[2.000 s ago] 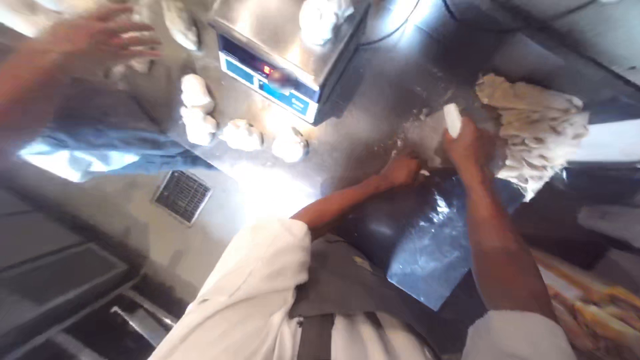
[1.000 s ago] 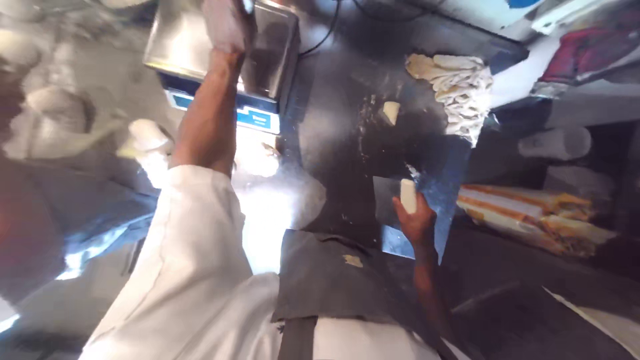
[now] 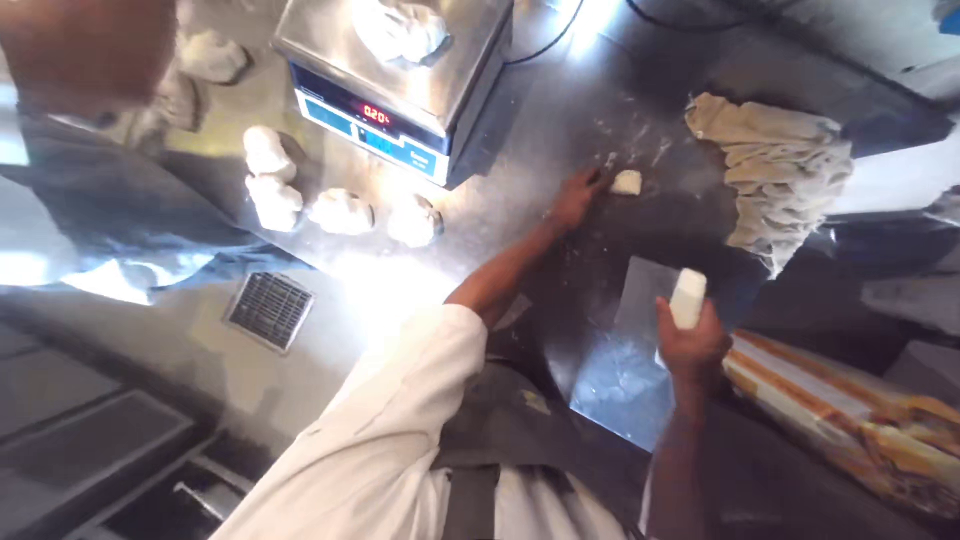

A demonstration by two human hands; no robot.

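My left hand (image 3: 576,199) is low over the dark metal worktop, its fingers beside a small pale piece of dough (image 3: 627,182); nothing shows in its grasp. The white handle of a tool, apparently a dough scraper (image 3: 688,298), is gripped in my right hand (image 3: 694,345), nearer my body; its blade is hard to make out. On the steel platform of a digital scale (image 3: 390,124) rests a lump of dough (image 3: 401,31). Several dough lumps (image 3: 342,211) lie in front of the scale and to its left.
A crumpled, floury cloth (image 3: 780,165) lies at the right of the worktop. Below it is a printed plastic bag (image 3: 840,412). A black cable (image 3: 559,34) runs behind the scale. Another person's blurred arm (image 3: 86,52) reaches in at upper left, above more dough.
My left hand has moved right from over the scale to beside the small dough piece. A dough lump now shows on the platform. My right hand keeps hold of the white handle. The view has shifted.
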